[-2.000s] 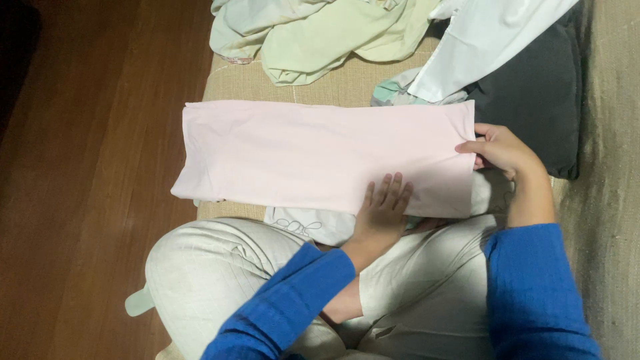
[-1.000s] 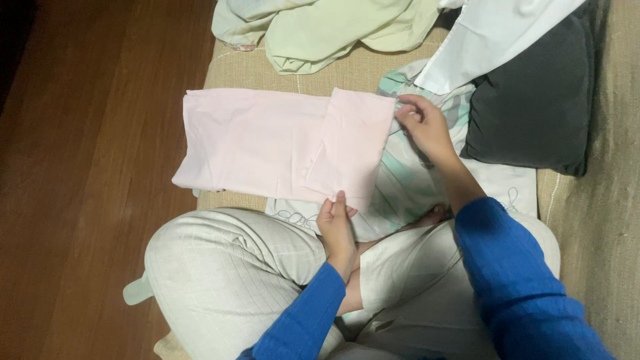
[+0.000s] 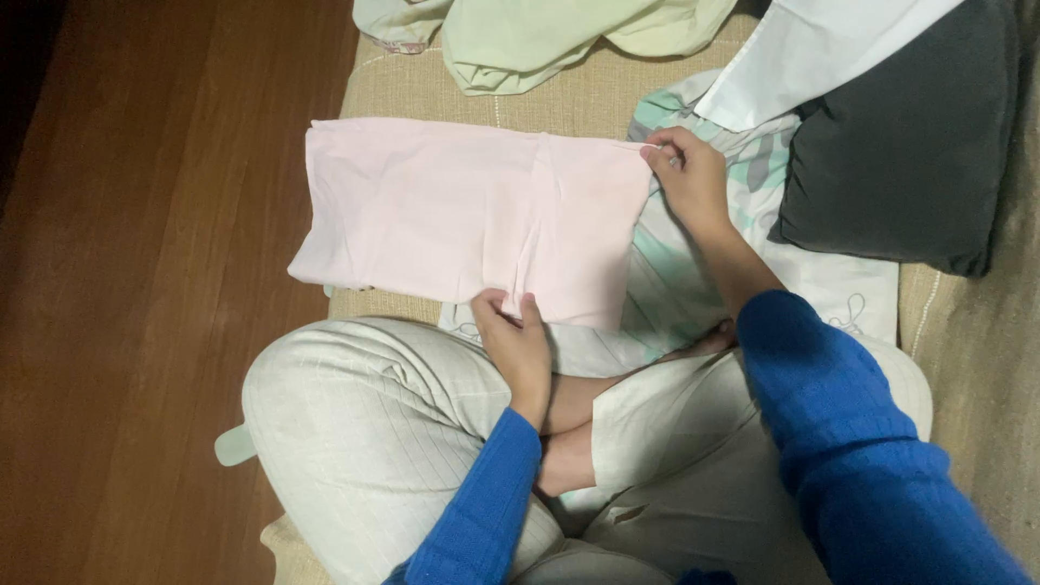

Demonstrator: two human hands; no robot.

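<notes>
A pale pink cloth lies spread before my crossed legs, its right part folded over so that a creased edge runs across it. My left hand pinches that creased edge at the cloth's near side, between thumb and fingers. At the far right corner, my right hand grips the pink cloth between thumb and fingertips. Under and beside the cloth's right end is a white, green and grey patterned fabric, partly hidden by the pink cloth and my right forearm.
A dark grey cushion lies at the right, partly under a white cloth. Pale green cloths lie along the far side of the beige woven couch cover. A wooden floor is at the left, below the couch edge.
The pink cloth's right part has been folded over to the left, shortening it and uncovering patterned fabric. Since one second ago, the fold has widened, with my right hand moving right.
</notes>
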